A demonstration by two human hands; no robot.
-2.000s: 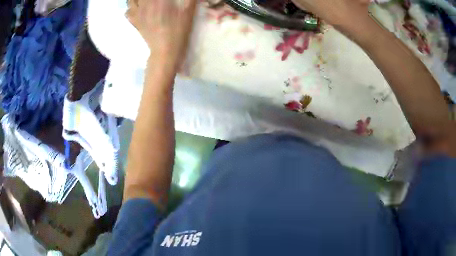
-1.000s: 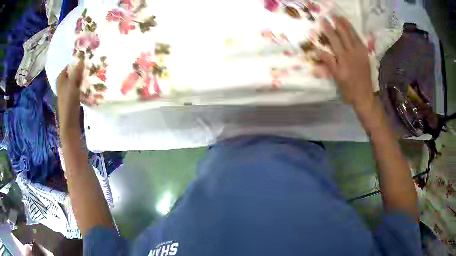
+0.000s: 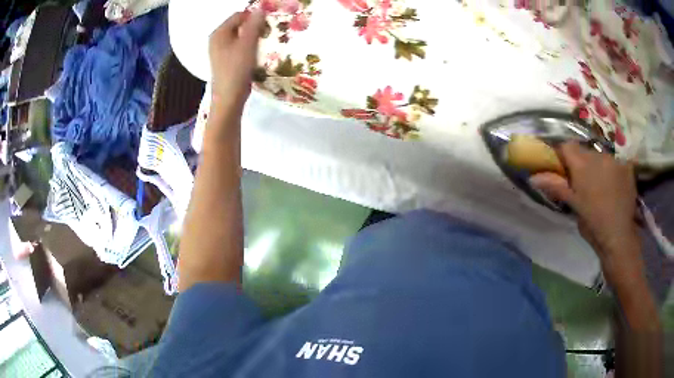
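Observation:
The cream floral dress (image 3: 451,77) lies spread over the white padded ironing board (image 3: 310,144). My left hand (image 3: 238,55) pinches the dress at its left edge, near the board's rounded end. My right hand (image 3: 595,188) grips the yellow-brown handle of the steam iron (image 3: 517,129). The iron's dark shiny body rests at the near edge of the dress on the right, its tip pointing left. Part of the dress lies gathered at the upper right.
Blue garments (image 3: 103,88) are heaped at the left. White hangers (image 3: 166,170) hang bunched below them, by the board's left end. A cardboard box (image 3: 122,303) stands on the floor at lower left. The white cover cloth hangs over the board's near edge.
My right hand has left the cloth and taken hold of the iron, which was parked on the rest pad and is now on the dress. My left hand still holds the left edge.

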